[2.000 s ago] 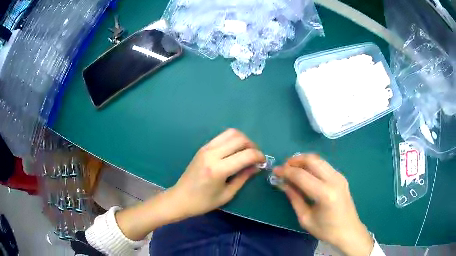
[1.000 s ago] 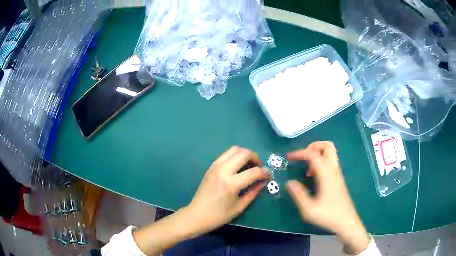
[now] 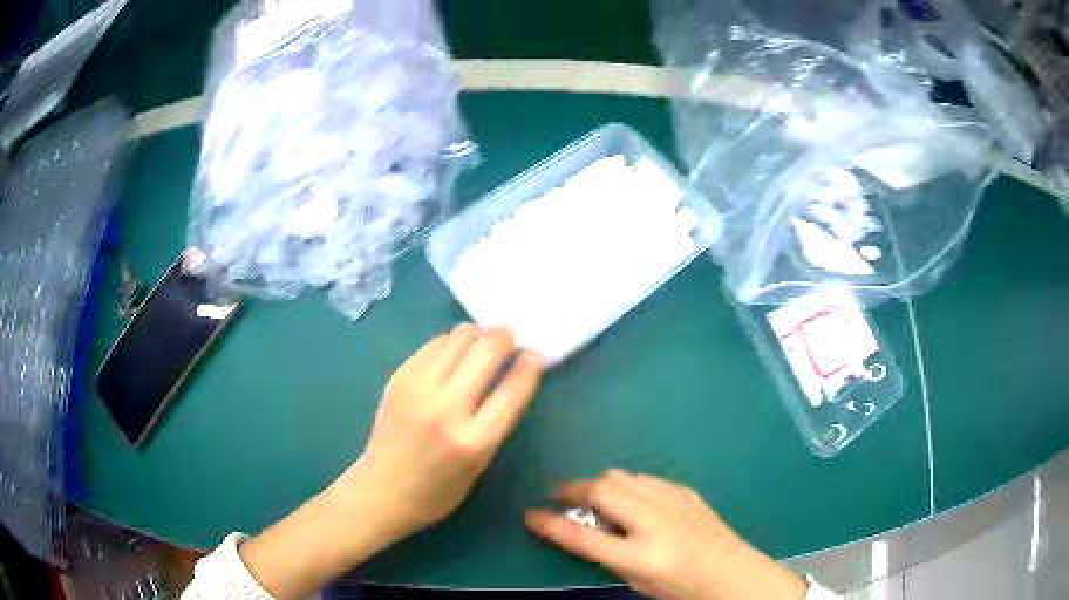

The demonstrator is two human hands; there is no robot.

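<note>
My left hand (image 3: 440, 428) is at the near corner of the clear parts tub (image 3: 633, 307), which is heaped with white inserts (image 3: 574, 252). Its fingertips overlap the rim, and what they touch is unclear. My right hand (image 3: 656, 533) is low over the green bench, palm down. A small white piece with dark spots (image 3: 581, 516) shows between its thumb and fingers; whether it is gripped or lies on the bench is unclear. The hand may hide other pieces.
A bag of clear housings (image 3: 322, 164) lies at the back left, by a black smartphone (image 3: 164, 352). Clear blister trays (image 3: 41, 316) stand far left. A crumpled polybag (image 3: 809, 176) with white pieces lies right, above a flat clear case (image 3: 832, 352) with a red-and-white label.
The view has shifted, so bench items sit farther left and lower. My left hand has left the small pieces and moved up to the tub. My right hand's fingers have come around a small piece.
</note>
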